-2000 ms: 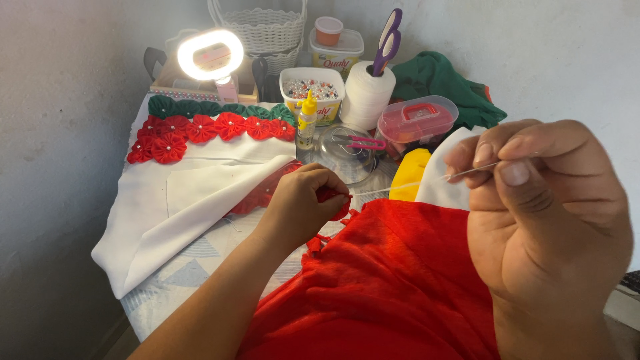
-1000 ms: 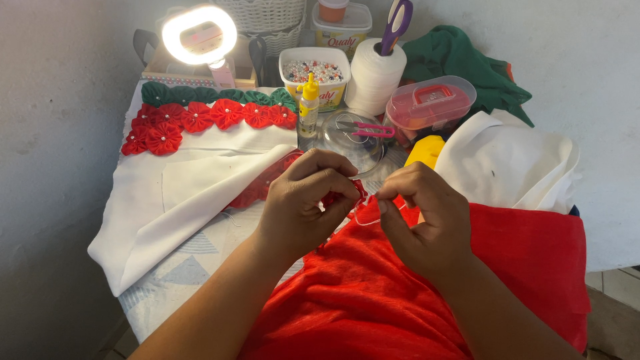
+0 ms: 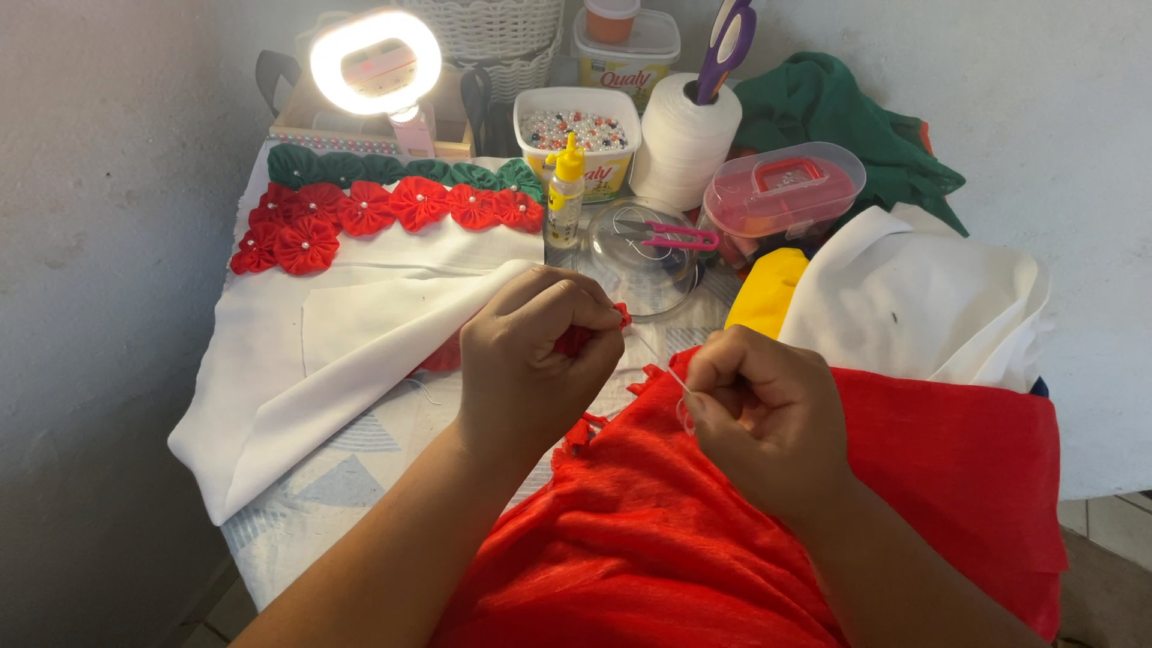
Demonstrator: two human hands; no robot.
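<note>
My left hand (image 3: 544,351) pinches a small gathered piece of red fabric (image 3: 623,314), mostly hidden by the fingers. From it a white thread (image 3: 661,360) runs taut to my right hand (image 3: 765,414), whose thumb and forefinger grip it; a needle cannot be made out. Below both hands lies a large red cloth (image 3: 621,540) with a frayed edge. At the left, red fabric rosettes (image 3: 420,203) with pearl beads and a row of green rosettes (image 3: 360,169) line a white cloth (image 3: 360,351). Pink thread snips (image 3: 679,236) rest on a clear round lid (image 3: 639,270).
Behind stand a lit lamp (image 3: 430,63), a tub of beads (image 3: 576,153), a yellow-capped glue bottle (image 3: 564,202), a white thread cone (image 3: 684,144) holding purple-handled scissors (image 3: 727,45), and a clear lidded box (image 3: 783,193). Green cloth (image 3: 837,126), yellow fabric (image 3: 767,292) and white fabric (image 3: 918,297) lie right.
Two seconds ago my right hand was raised at the right with a needle, the thread stretched long. It came in close to my left hand, and now sits slightly lower and apart, pulling the thread taut.
</note>
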